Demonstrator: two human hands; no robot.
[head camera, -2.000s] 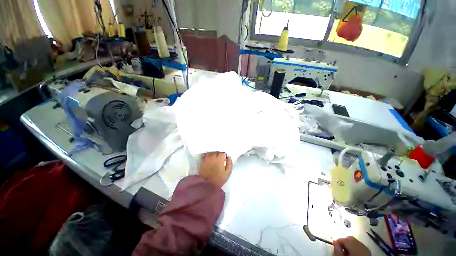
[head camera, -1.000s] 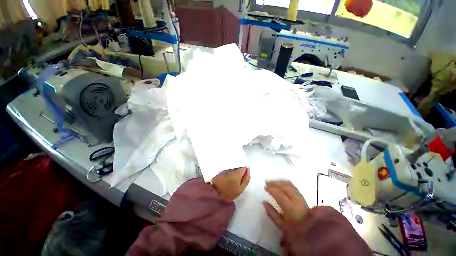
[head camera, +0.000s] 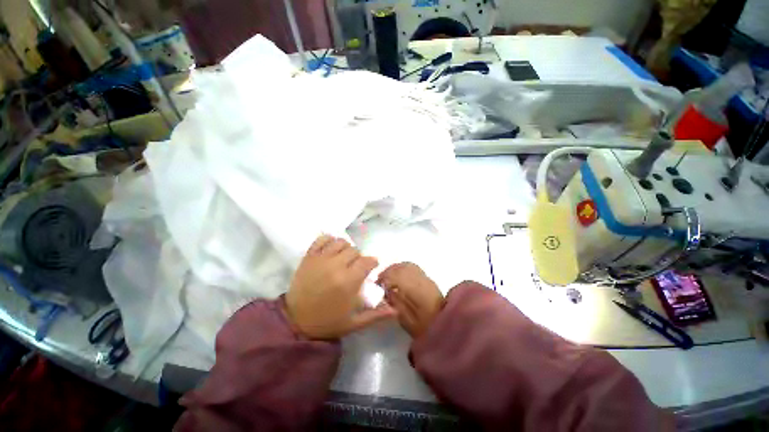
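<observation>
A large heap of white garment pieces (head camera: 287, 143) lies on the table left of the sewing machine. My left hand (head camera: 333, 291) is at the front edge of the heap, thumb and fingers around a small white piece (head camera: 372, 293). My right hand (head camera: 411, 297) meets it from the right, its fingertips at the same small piece. Whether the small piece is joined to the heap cannot be told. Both hands are above the white table, left of the needle area.
The sewing machine (head camera: 632, 202) with its yellow lamp (head camera: 553, 243) stands at the right. Snips (head camera: 654, 324) and a lit smartphone (head camera: 683, 297) lie on its bed. Black-handled scissors (head camera: 108, 333) lie at the far left. Ruler tape (head camera: 379, 415) runs along the front edge.
The view has turned right and down. My right hand has come across to my left hand, and both now meet at a small white piece. The cloth heap is pulled out taller toward the upper left.
</observation>
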